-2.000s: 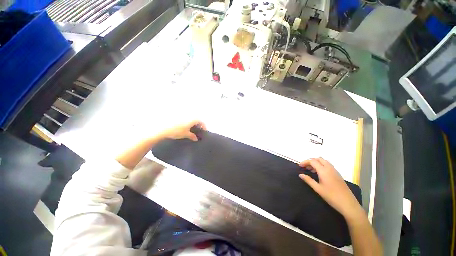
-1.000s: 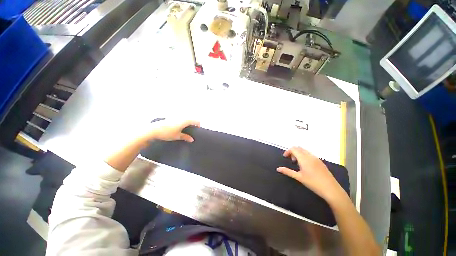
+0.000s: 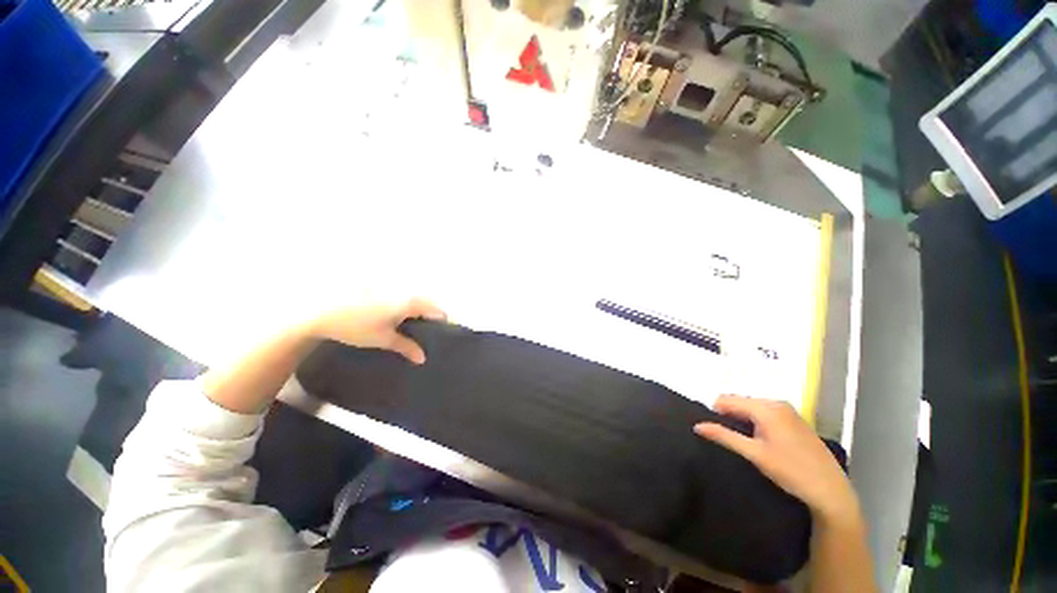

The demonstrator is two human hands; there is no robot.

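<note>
A long black fabric panel with rounded ends lies across the front edge of the white board, nearest my body. My left hand holds its far edge near the left end, thumb and fingers at the cloth. My right hand holds the far edge near the right end, with thumb and fingers on the cloth. The panel looks slightly raised and rippled, and it hides the metal table edge. A dark narrow strip or slot shows on the board beyond the panel.
The cream-white sewing head with a red logo stands behind the board. A clamp carriage with black hoses is right of it. Yellow edge tape marks the board's right end. A control screen is at right, a blue bin at left.
The black panel and both hands have moved toward my body. The dark narrow strip and small marks on the board are now uncovered. The view has shifted slightly.
</note>
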